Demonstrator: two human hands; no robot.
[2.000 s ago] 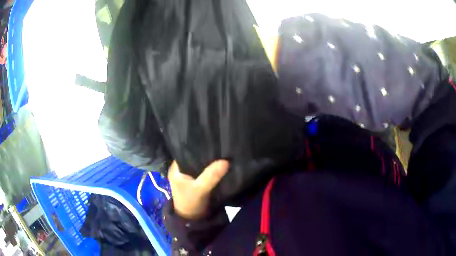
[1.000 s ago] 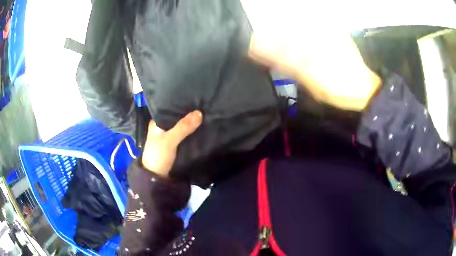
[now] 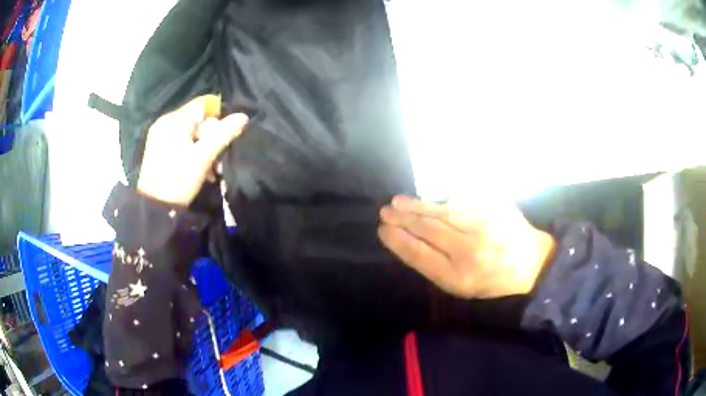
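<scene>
A large black sewn fabric piece (image 3: 310,131) lies over the table edge and hangs down to my lap, with a short narrow strap (image 3: 105,106) sticking out at its left. My left hand (image 3: 186,147) pinches the left edge of the cloth between thumb and fingers. My right hand (image 3: 468,246) lies on the cloth's right edge with its fingers together and pointing left; its thumb is not clearly seen. Dark sleeve covers with white stars are on both forearms.
The glaring white tabletop (image 3: 503,93) extends behind and right of the cloth. A blue slotted basket (image 3: 58,290) stands low at left, partly behind my left forearm, with black cloth inside. An orange-red item (image 3: 240,350) and a pale cord lie beside it. Another blue container (image 3: 42,62) is at upper left.
My left hand has moved up and left from the cloth's lower part to its left edge. My right hand has come down onto the right edge. The lower cloth now lies flatter and wider.
</scene>
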